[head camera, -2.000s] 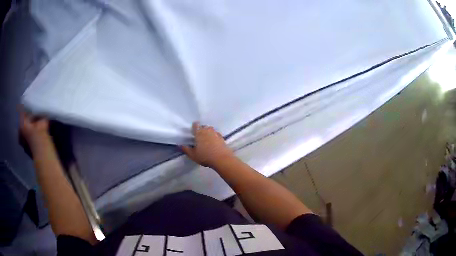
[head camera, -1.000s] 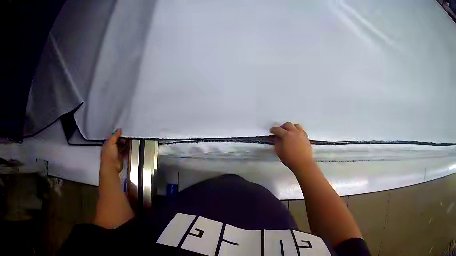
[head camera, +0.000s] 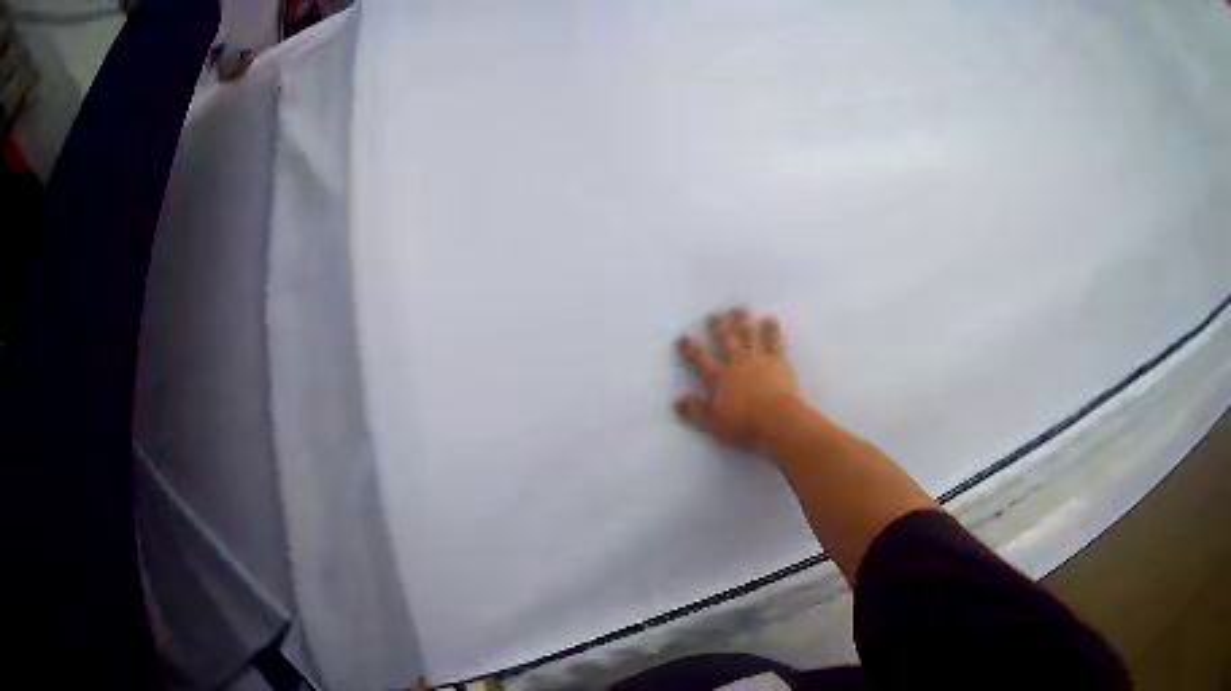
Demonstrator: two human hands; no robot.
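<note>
A pale grey-white fabric ply (head camera: 540, 203) covers the table and looks mostly smooth. My right hand (head camera: 740, 378) lies palm down on it with fingers spread, holding nothing; it is slightly blurred. The dark ply edge (head camera: 729, 591) runs along the near side. At the left, a fold or step in the grey fabric (head camera: 317, 405) runs away from me. My left hand is not clearly in view; only a tiny skin-coloured bit shows at the bottom edge, too small to read.
A dark navy length of fabric (head camera: 101, 351) hangs along the left. A folded grey corner (head camera: 216, 574) with a dark underside lies at lower left. White underlay (head camera: 1080, 520) extends past the near edge, with tan floor (head camera: 1161, 554) beyond. Small unclear items (head camera: 232, 61) lie at the far left end.
My right hand has let go of the near edge and moved inward onto the ply, now spread flat. My left hand has dropped out of clear view. The shiny metal bar no longer shows clearly.
</note>
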